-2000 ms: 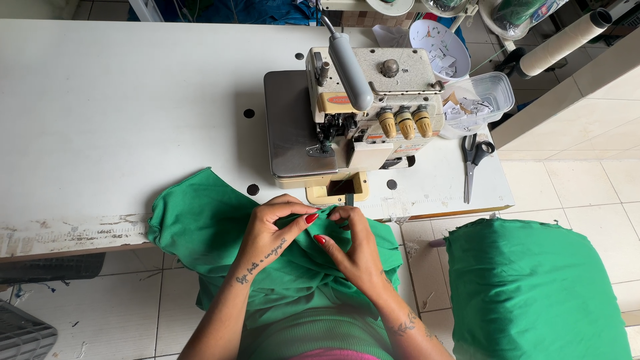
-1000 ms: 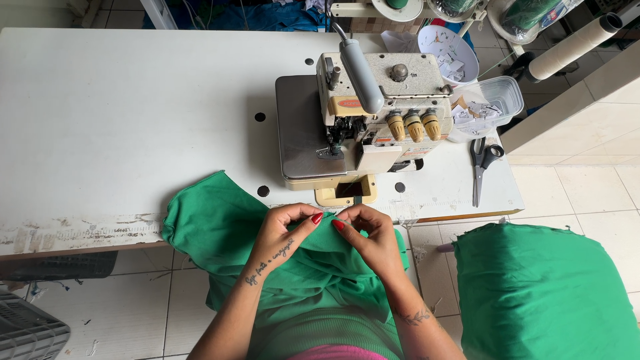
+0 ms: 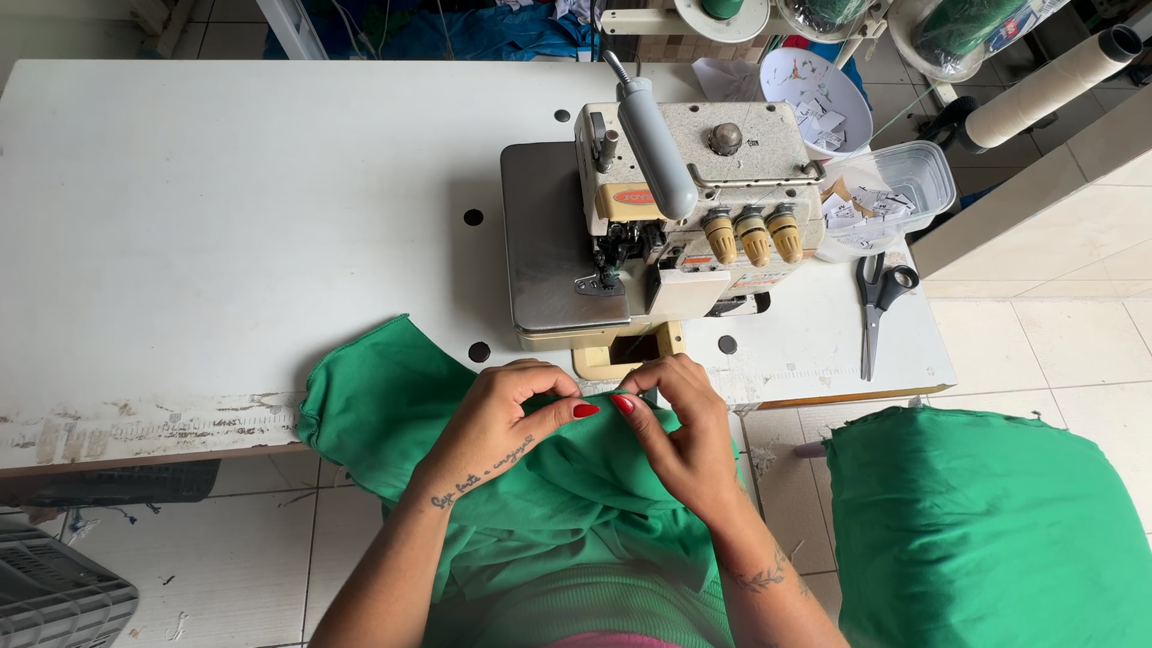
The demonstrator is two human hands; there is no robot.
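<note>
Green fabric (image 3: 396, 405) lies partly on the front edge of the white table and hangs down over my lap. My left hand (image 3: 513, 414) pinches its upper edge between thumb and index finger. A short way to the right, my right hand (image 3: 679, 427) pinches the same edge. The thumbs almost meet, with a small stretch of edge between them. Just beyond the hands stands an overlock sewing machine (image 3: 702, 180) with a metal bed plate (image 3: 558, 243); the fabric is not under its presser foot (image 3: 600, 284).
Black-handled scissors (image 3: 871, 310) lie right of the machine, near a clear plastic tub (image 3: 909, 189) and a white bowl (image 3: 814, 99) of paper pieces. A pile of green fabric (image 3: 972, 531) stands at lower right. A grey crate (image 3: 58, 585) sits at lower left.
Both hands have stayed on the fabric's edge. The fingers have shifted slightly, and the right hand's fingers are now more curled over the edge than one second ago.
</note>
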